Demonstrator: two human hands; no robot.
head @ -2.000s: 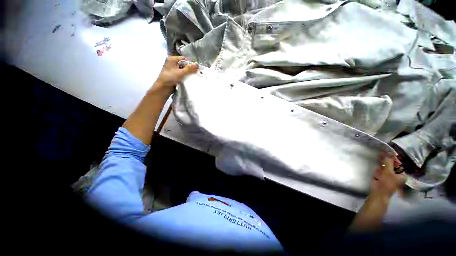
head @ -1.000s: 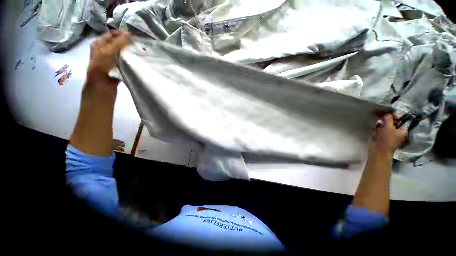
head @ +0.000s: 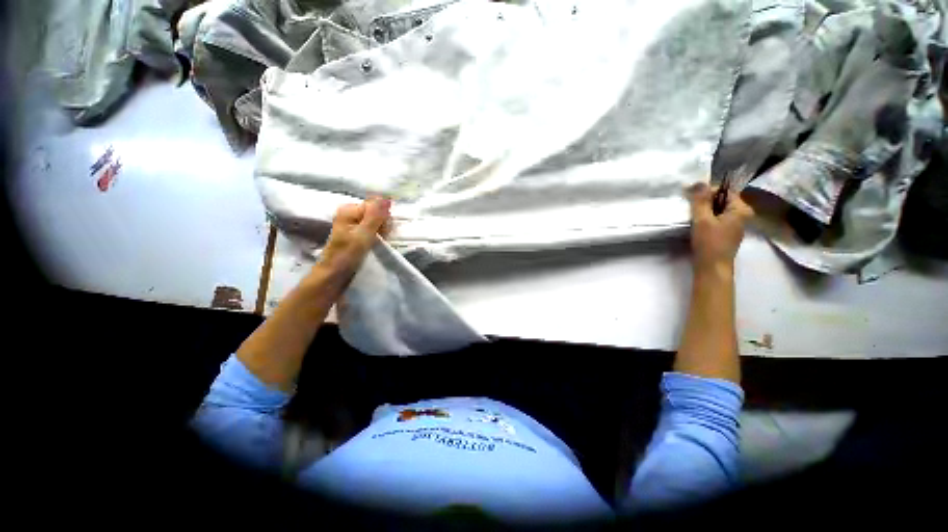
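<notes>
A pale grey-white garment [head: 582, 114] lies spread on the table in front of me, with small dark fasteners along a strip near its upper left. My left hand [head: 359, 231] is closed on its near edge, and a flap of cloth hangs below that hand over the table edge. My right hand [head: 719, 216] grips the same edge farther right. Small dark thread snips [head: 720, 197] show in my right hand, pointing up. The edge is stretched between both hands. The fingertips are partly hidden in the cloth.
The white tabletop [head: 156, 218] has a brown joint line and red and dark marks at left. Crumpled grey garments [head: 94, 52] lie at the upper left, with more grey cloth [head: 852, 125] at right. Pale cloth [head: 795, 442] shows below the table at lower right.
The garment has been laid down from its raised, stretched position. My left hand has moved right and down, and my right hand has moved left, so they are closer together. The fasteners on the strip show again.
</notes>
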